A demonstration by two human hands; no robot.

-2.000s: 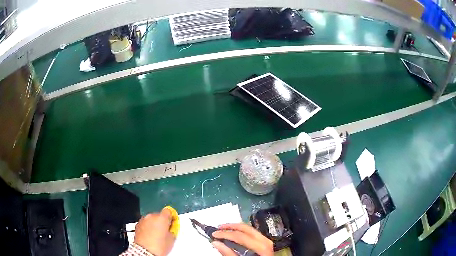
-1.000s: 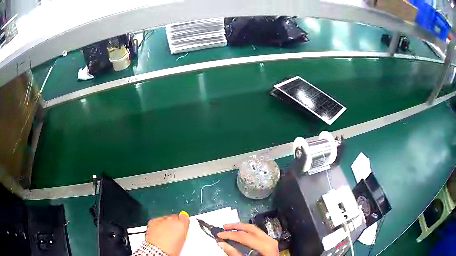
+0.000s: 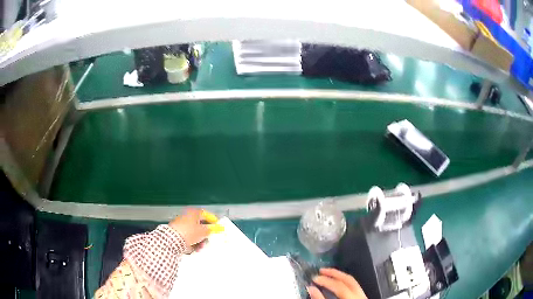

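Note:
My left hand (image 3: pixel 191 229), with yellow finger coverings, grips the upper corner of a white sheet (image 3: pixel 225 263). The sheet's edge slants down to the right, over another white piece (image 3: pixel 285 273). My right hand (image 3: pixel 339 284) is at the bottom edge, partly cut off, around a dark soldering iron (image 3: pixel 314 279). The iron is blurred, beside the dark stand area left of the feeder; its tip is hard to make out. Black panel backs (image 3: pixel 61 257) are at the left; another one (image 3: pixel 117 248) is partly hidden behind my left sleeve.
A dark feeder box (image 3: pixel 374 257) carries a white wire spool (image 3: pixel 393 209). A speckled round tin (image 3: pixel 321 226) stands to its left, a black open tray (image 3: pixel 441 266) to its right. A solar panel (image 3: pixel 418 147) lies on the green conveyor (image 3: pixel 234 152). A white shelf (image 3: pixel 263 29) crosses above.
My left hand has moved up with the white sheet's corner. My right hand has moved right with the iron. The conveyor panel has moved right. The left black panel back no longer stands up. The view has shifted.

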